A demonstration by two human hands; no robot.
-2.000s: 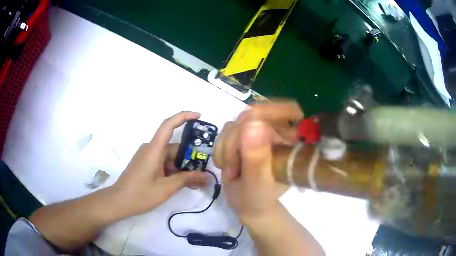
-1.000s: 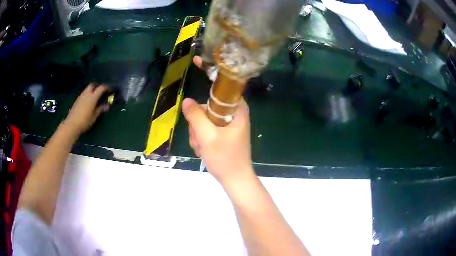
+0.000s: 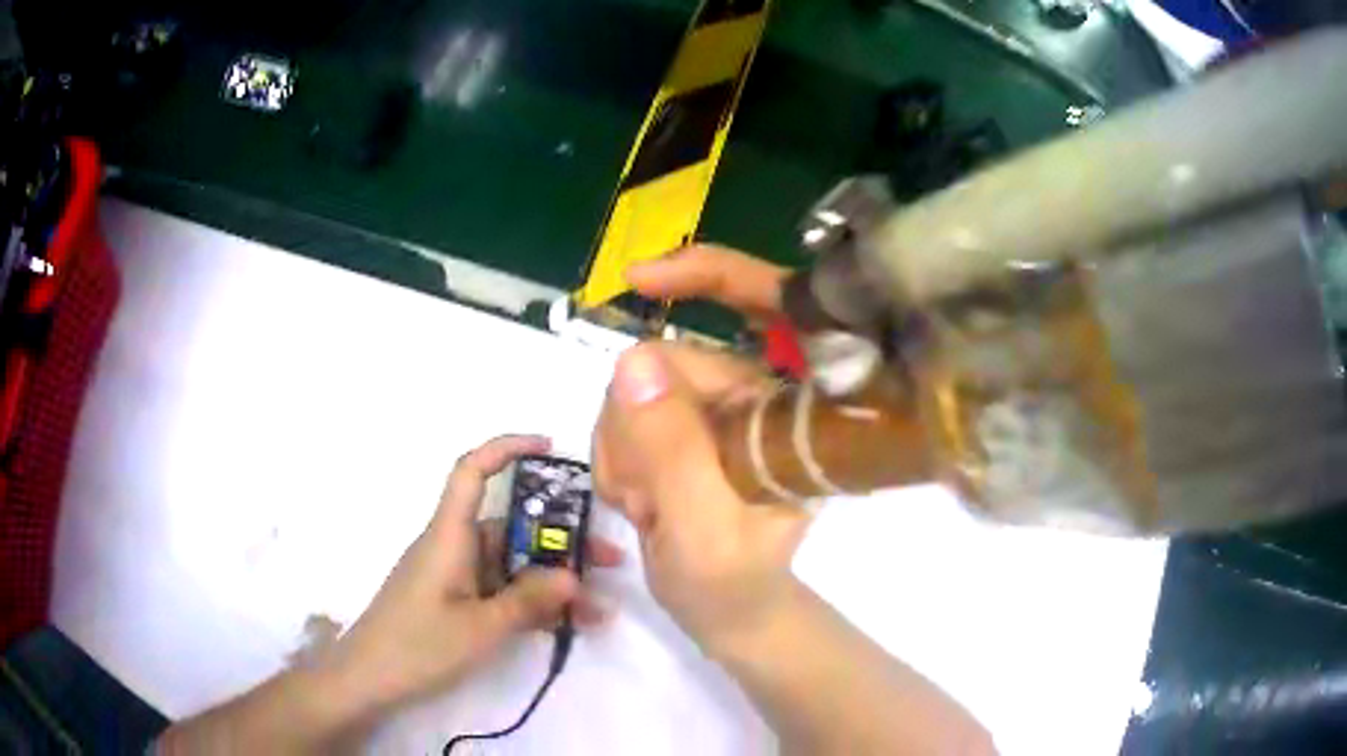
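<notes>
My left hand [image 3: 458, 591] holds an open black power adapter [image 3: 548, 517] by its sides, over the white board. Its board side faces up, with a yellow block and a blue patch showing. A thin black cord [image 3: 528, 715] runs down from its lower end. My right hand [image 3: 687, 495] grips the amber barrel of the glue gun [image 3: 872, 440], just right of and above the adapter. The gun's bulky rear, blurred, extends to the right. The nozzle tip is not visible; my right hand hides that area.
A yellow-and-black striped bar [image 3: 665, 177] crosses the dark green conveyor belt [image 3: 488, 192]. An adapter [image 3: 260, 81] lies on the belt at upper left, with dark items at upper right. A red mesh basket [image 3: 74, 340] stands at the left edge. White board [image 3: 296, 399] covers the bench.
My left hand has come back from the belt and now holds an adapter over the white board. My right hand has brought the gun down beside it, its rear now pointing right.
</notes>
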